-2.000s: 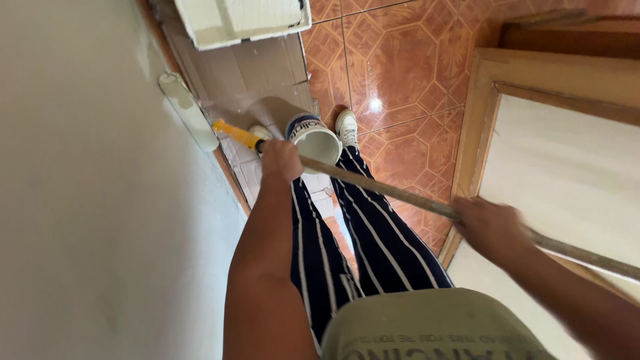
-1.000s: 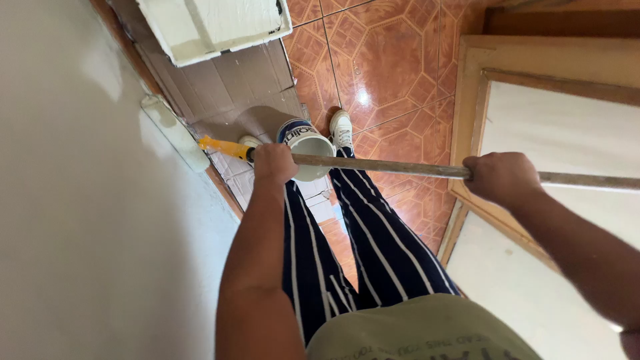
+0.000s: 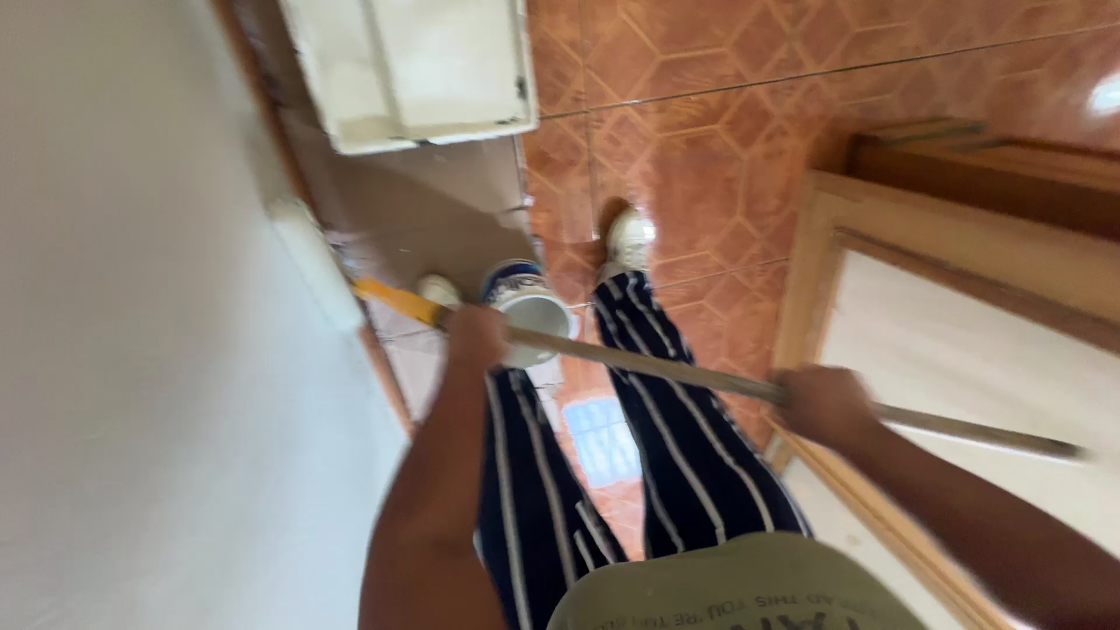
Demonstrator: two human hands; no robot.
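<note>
A paint roller [image 3: 317, 262] with a white sleeve lies against the pale wall [image 3: 157, 350] at its lower edge. Its yellow handle [image 3: 398, 299] is fixed to a long wooden pole [image 3: 647, 363]. My left hand [image 3: 477, 337] grips the pole close to the yellow handle. Farther along, my right hand [image 3: 825, 402] is closed round the pole, whose free end sticks out to the right. Below the pole, between my feet, stands a white bucket [image 3: 570, 325] with a blue printed band. Both hands are slightly blurred.
A paint-smeared white tray [image 3: 437, 79] rests on brown cardboard [image 3: 437, 188] beside the wall. Glossy orange tiles [image 3: 700, 175] cover the floor. A wood-framed panel [image 3: 805, 262] stands at the right. My shoes [image 3: 630, 238] are on either side of the bucket.
The pole now slopes down to the right more than a second ago, with my right hand lower relative to my left. Its free end has come into view. Both hands keep their grip.
</note>
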